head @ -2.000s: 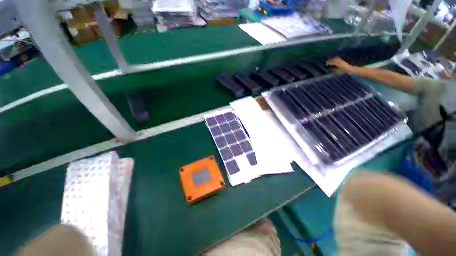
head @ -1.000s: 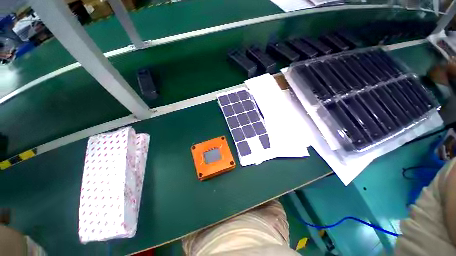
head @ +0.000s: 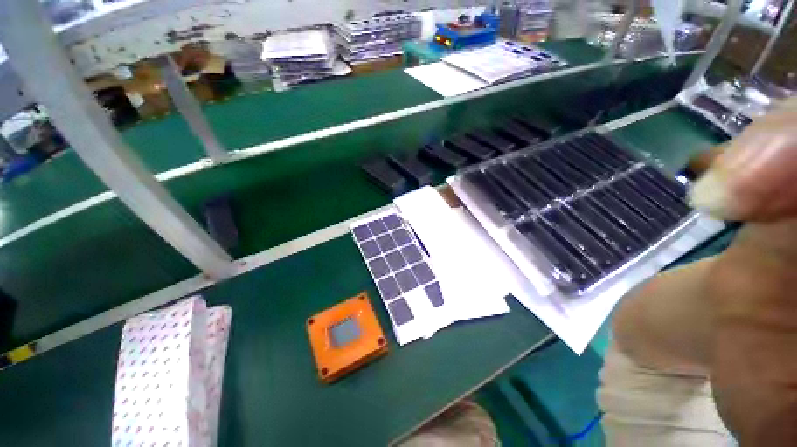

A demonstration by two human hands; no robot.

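An orange positioning jig [head: 346, 337] lies on the green bench with a grey square in its centre recess. A label sheet [head: 398, 272] with a grid of dark squares lies to its right; some label places at its near end are white. My right hand [head: 758, 175] is large, blurred and cut off at the right edge, raised close to the camera; whether it holds anything is unclear. My left hand is out of the picture.
A clear blister tray [head: 577, 209] of black housings lies on white sheets at right. Loose black housings [head: 220, 223] lie on the sunken conveyor. A wrapped white stack [head: 162, 375] stands at left. A white post [head: 131, 166] rises at left.
The view has tilted up again after dipping down. My right hand has come up at the right, where one second ago only an arm showed. The jig and label sheet look unmoved on the bench.
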